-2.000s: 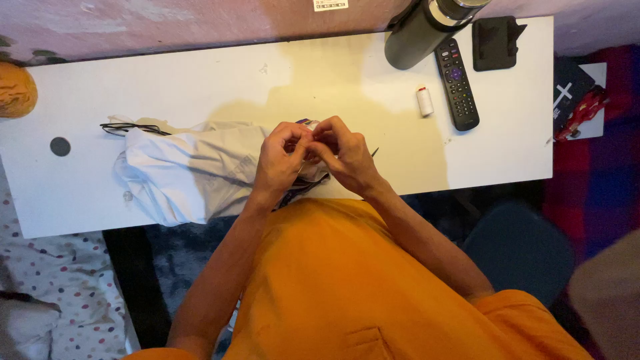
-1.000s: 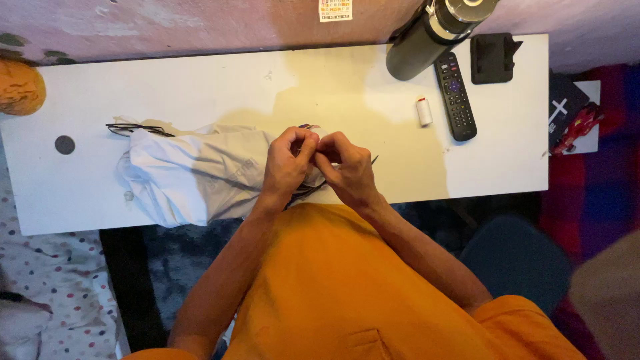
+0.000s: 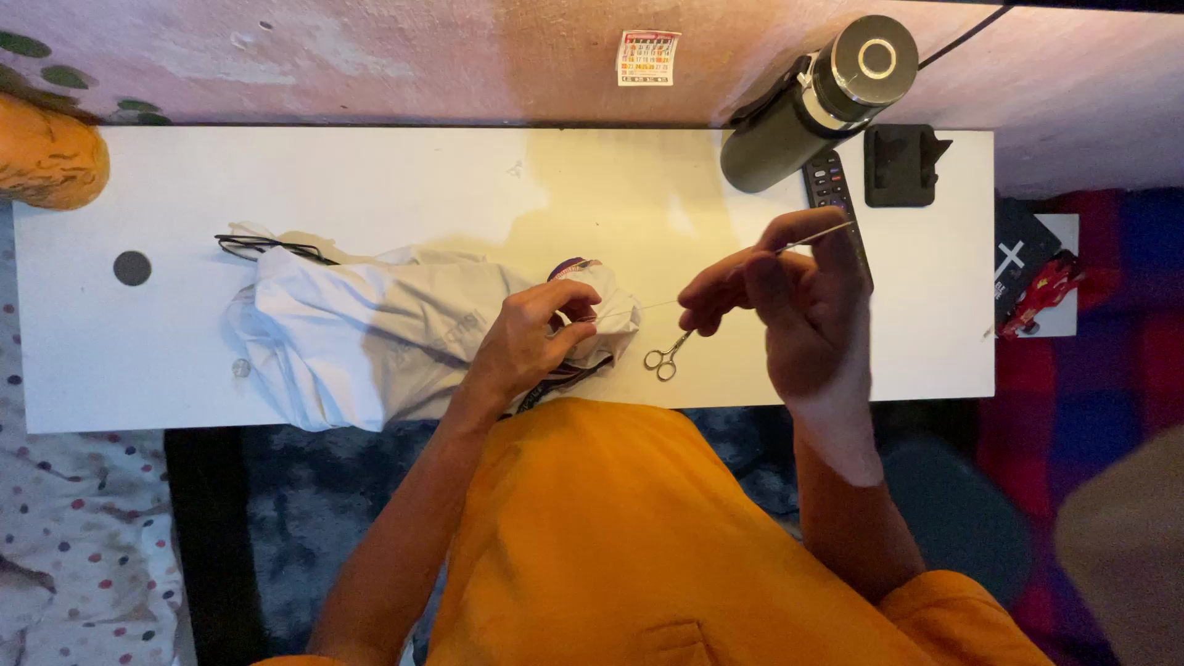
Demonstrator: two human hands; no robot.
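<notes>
My left hand (image 3: 541, 338) pinches a pale thread (image 3: 638, 309) between thumb and forefinger, over the end of a white cloth garment (image 3: 435, 324) on the white table. Raised to the right, my right hand (image 3: 786, 282) holds a thin needle (image 3: 814, 238) between thumb and fingers. The thread spans the gap between both hands. Small metal scissors (image 3: 666, 361) lie on the table below my right fingers. A dark patterned band (image 3: 569, 375) shows at the garment's near edge, under my left hand.
A dark metal bottle (image 3: 795, 120) stands at the back, by a remote control (image 3: 826, 180) and a black stand (image 3: 899, 166). Eyeglasses (image 3: 277, 247) touch the garment's left end. A dark disc (image 3: 132, 268) lies farther left, near an orange object (image 3: 55, 157) at the corner.
My hands were close together over the garment's end; my right hand has moved away to the right and up, with the thread stretched between them. The scissors have come into view.
</notes>
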